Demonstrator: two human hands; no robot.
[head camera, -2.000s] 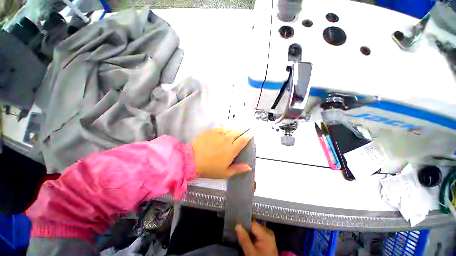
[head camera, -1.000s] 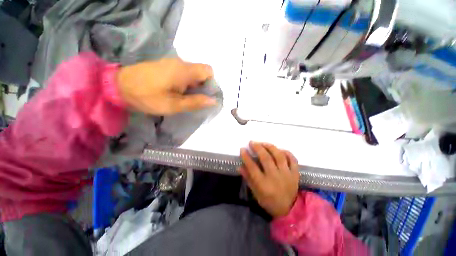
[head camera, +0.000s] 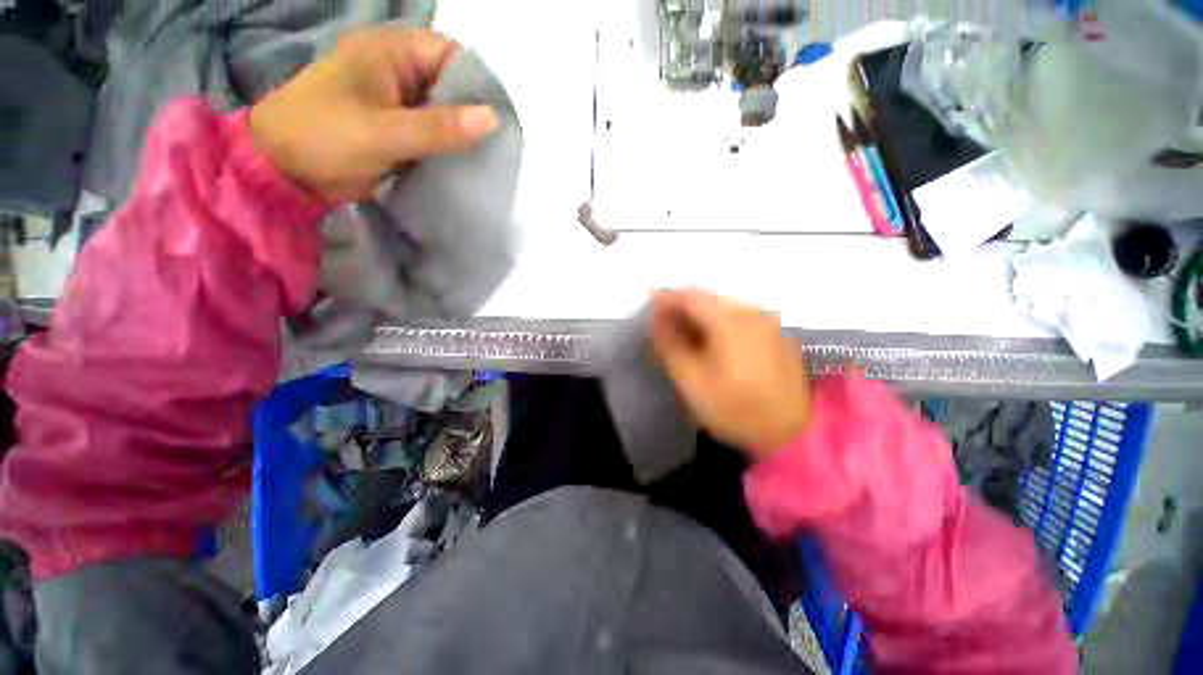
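Observation:
My left hand (head camera: 363, 112) pinches an edge of light-grey cloth between thumb and fingers, above the left part of the table. This grey garment panel (head camera: 462, 198) hangs from it and joins the heap at the upper left. My right hand (head camera: 732, 369) is at the table's front edge, slightly blurred, and holds a darker grey fabric strip (head camera: 649, 415). The strip hangs over the edge towards my lap. The two cloths are apart. The presser foot and needle area (head camera: 693, 53) shows at the top edge, with nothing visible under it.
A ruler (head camera: 488, 346) runs along the front edge. Right of the needle lie pens (head camera: 873, 185), a dark flat case (head camera: 910, 106), a paper label (head camera: 970, 198) and crumpled white paper (head camera: 1092, 297). Blue baskets (head camera: 277, 488) with grey pieces stand below. A small brown piece (head camera: 598, 223) lies on the table.
The view has tilted down from the machine head. My left hand has lifted the panel's edge. My right hand, earlier resting on the table edge, now holds up a grey strip.

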